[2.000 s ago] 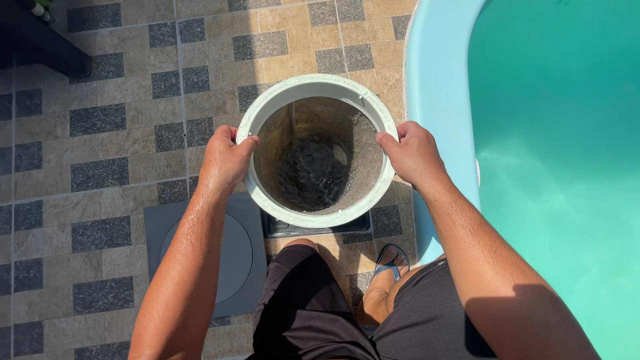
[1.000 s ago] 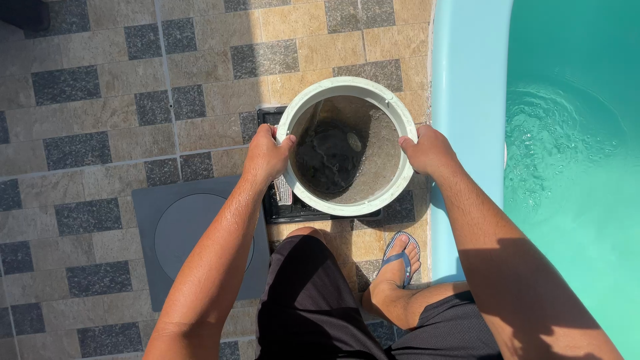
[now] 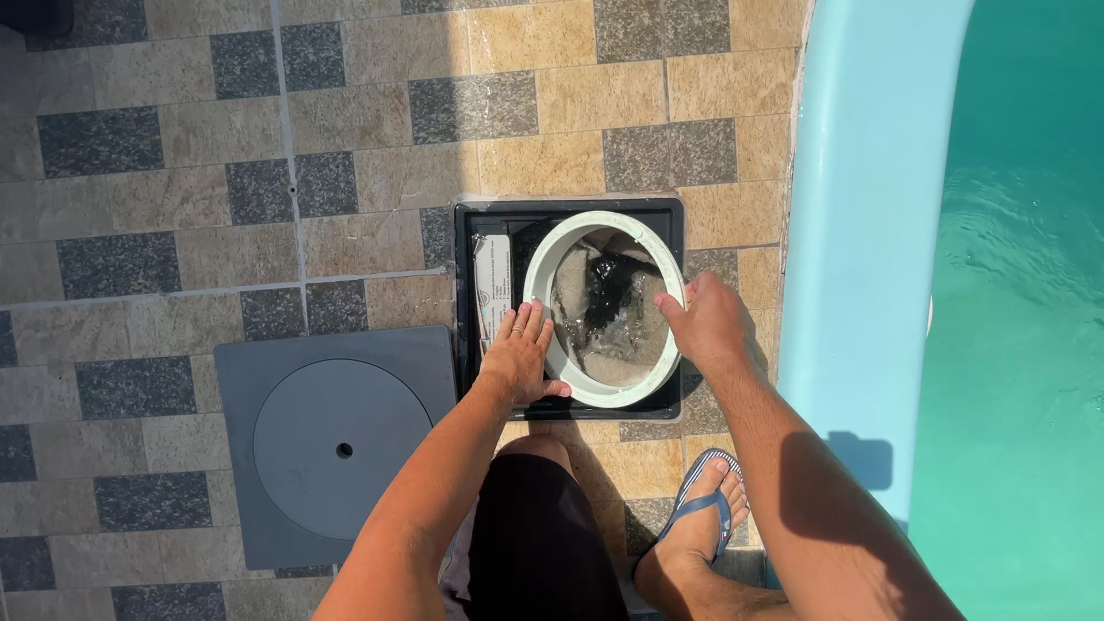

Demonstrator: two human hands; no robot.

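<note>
A pale round skimmer basket [image 3: 617, 395] with a thick rim sits tilted in the square black skimmer housing [image 3: 569, 207] set in the tiles. Water and dark matter show inside it. My right hand [image 3: 714, 323] grips the rim on the right, thumb over the top edge. Against the rim's lower left lies my left hand [image 3: 520, 354], fingers spread and touching it, not wrapped round it. A label with writing [image 3: 493, 285] is on the housing's left side, partly behind my left fingers.
A grey square lid [image 3: 345, 509] with a round centre lies on the tiled floor [image 3: 379, 129], left of the housing. On the right runs the light blue pool edge [image 3: 862, 259], with green water [image 3: 1018, 388] beyond. My foot in a flip-flop [image 3: 711, 509] is below the housing.
The basket, held up by both hands before, is now down in the housing and tilted. My left hand has loosened from its grip and lies spread against the rim.
</note>
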